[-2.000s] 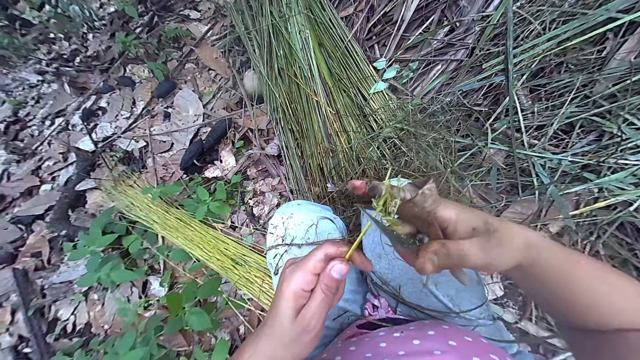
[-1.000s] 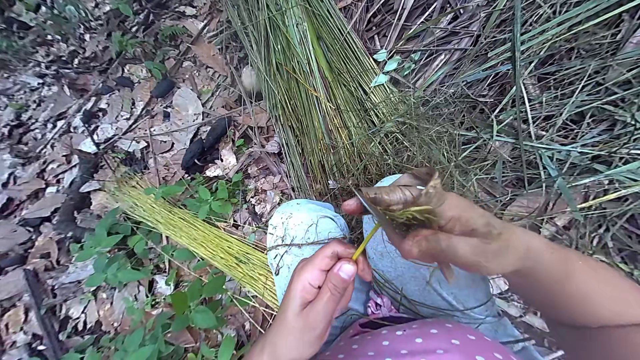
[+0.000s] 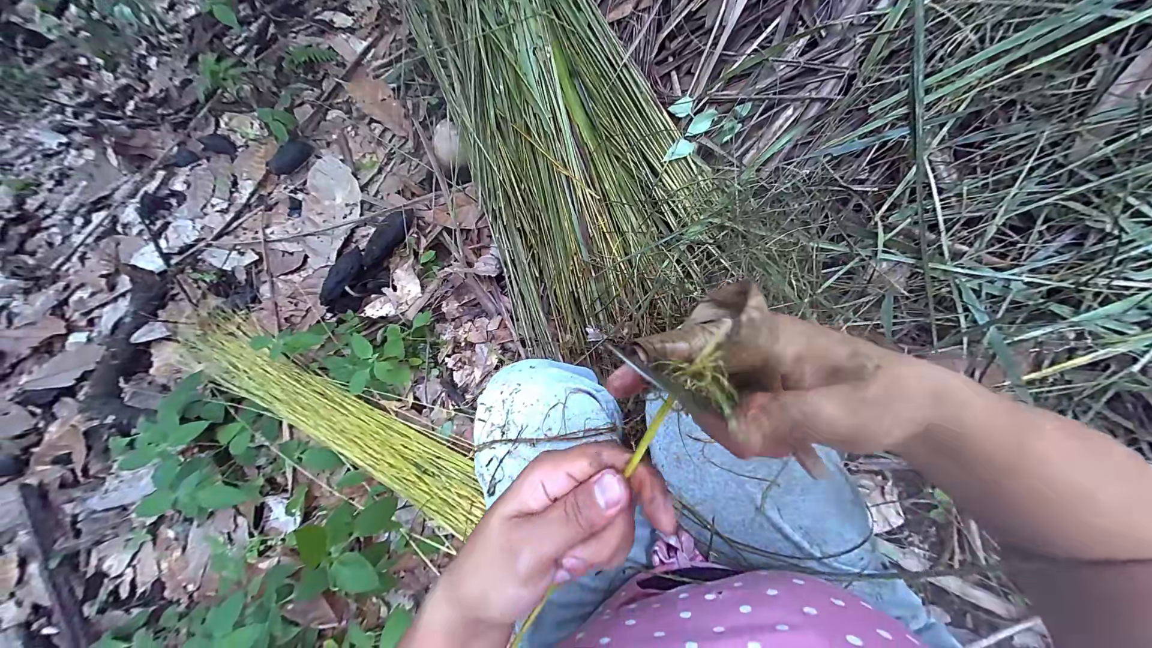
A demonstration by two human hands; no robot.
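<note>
My left hand (image 3: 576,522) pinches a thin yellow-green stalk (image 3: 650,436) between thumb and fingers, above my knees. The stalk slants up to a metal blade (image 3: 661,378), which my right hand (image 3: 774,387) holds. A brown, leaf-like wrap covers part of that hand's thumb or fingers, and green fibrous shreds (image 3: 711,378) cling between it and the blade. The blade's handle is hidden. Beyond my knees lies a large bundle of green stalks (image 3: 558,162). To the left, a smaller bundle of yellow stalks (image 3: 342,423) rests on the ground beside my knee.
Dry leaves (image 3: 333,189) and dark, oblong things (image 3: 364,256) cover the ground at left, with low green plants (image 3: 351,571) nearer. Long grass blades (image 3: 1017,180) lie at right. My knees in light blue jeans (image 3: 544,405) and a pink dotted garment (image 3: 738,612) are below my hands.
Two seconds ago pale green shreds stood up from the stalk's end at the right hand; now they are bunched against the blade. The left hand stays in nearly the same place with the stalk.
</note>
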